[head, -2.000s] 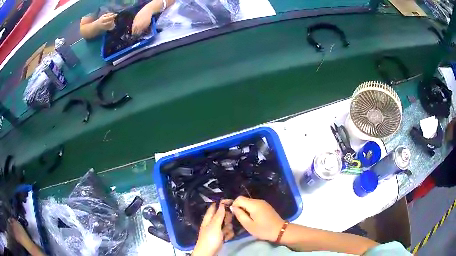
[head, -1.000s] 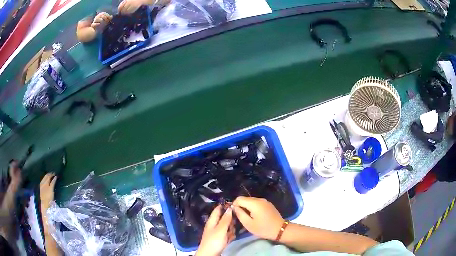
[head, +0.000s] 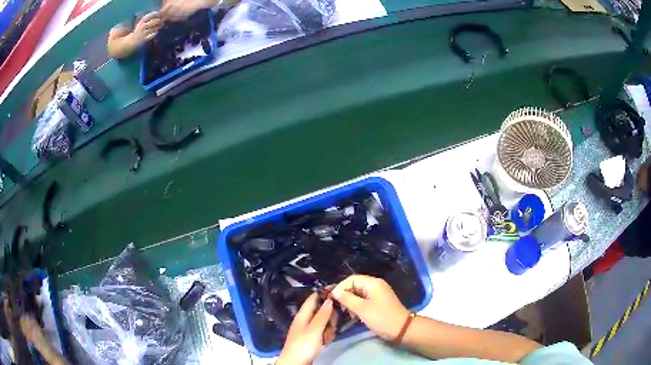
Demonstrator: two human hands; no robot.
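Observation:
A blue bin [head: 227, 267] full of dark, glossy black parts [head: 321, 239] stands in front of me on the bench. My left hand [head: 308, 329] and my right hand [head: 365, 303] meet over the bin's near side, fingertips pinched together on a tiny reddish-dark piece. The fingers hide most of it, and I cannot tell what it is. My right wrist has a reddish band.
A green belt [head: 285, 135] beyond the bin carries black headbands [head: 477, 43]. A plastic bag [head: 125, 310] and loose parts [head: 225, 321] lie left. A can [head: 464, 234], tools [head: 492, 199], blue caps [head: 522, 255] and a fan [head: 534, 151] stand right. Other people's hands show at upper left and far left.
The headbands on the belt have shifted slightly right. My hands stay over the bin, with small finger movements. The person's hands at far left reached to the belt and drew back.

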